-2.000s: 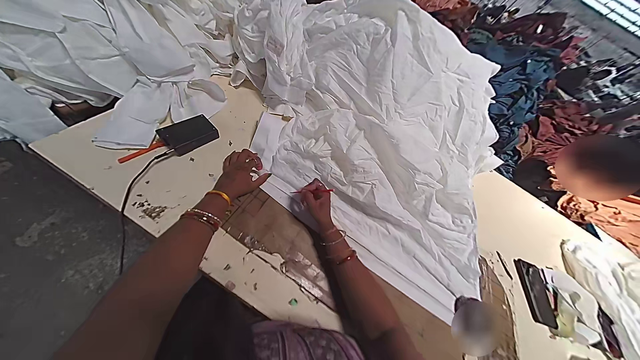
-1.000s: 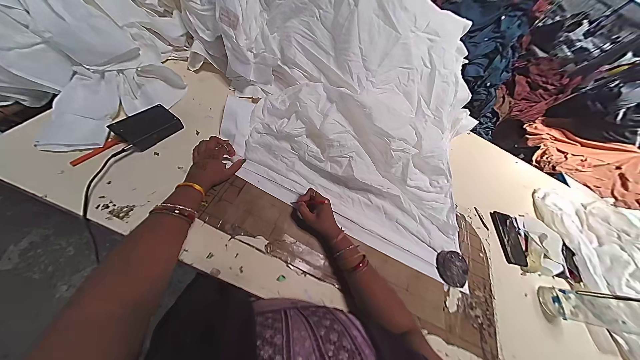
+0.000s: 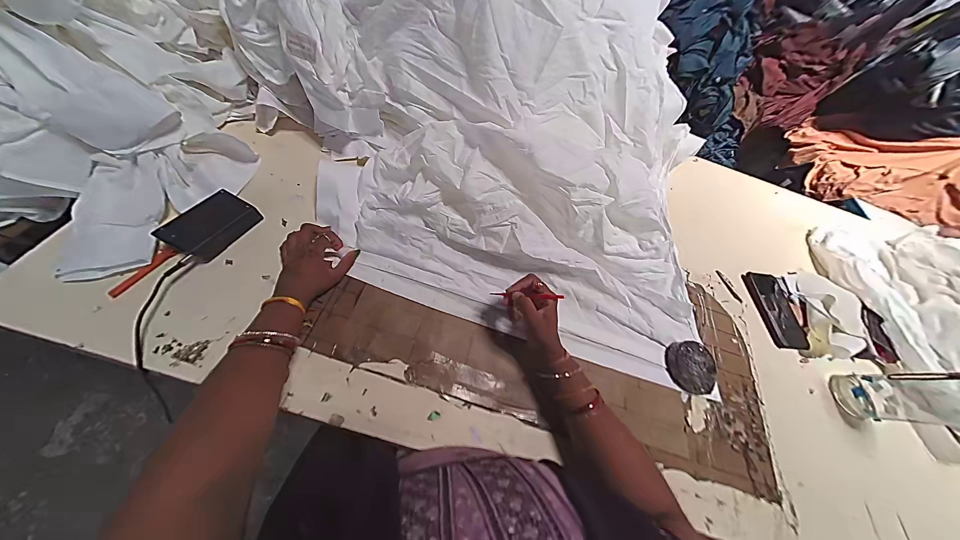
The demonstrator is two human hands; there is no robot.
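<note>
A wrinkled white cloth (image 3: 517, 180) lies over the table, its straight folded edge running across a brown taped patch (image 3: 420, 322). My left hand (image 3: 315, 259) rests at the cloth's left corner, with a bit of white material pinched between thumb and fingers. My right hand (image 3: 534, 304) is on the folded edge near the middle and grips a thin red pen-like tool (image 3: 551, 297). A round dark weight (image 3: 691, 367) sits on the cloth's right corner.
Left of my left hand lies a black box (image 3: 208, 225) with a cable, over an orange stick (image 3: 141, 274). White garments (image 3: 82, 97) are heaped at the left. On the right are a dark phone-like case (image 3: 775, 311) and a glass jar (image 3: 855, 396); coloured garments (image 3: 885, 169) lie behind.
The red tool in my right hand now lies level across the fingers; one second ago it hardly showed. My left hand stays by the left corner. The view has shifted.
</note>
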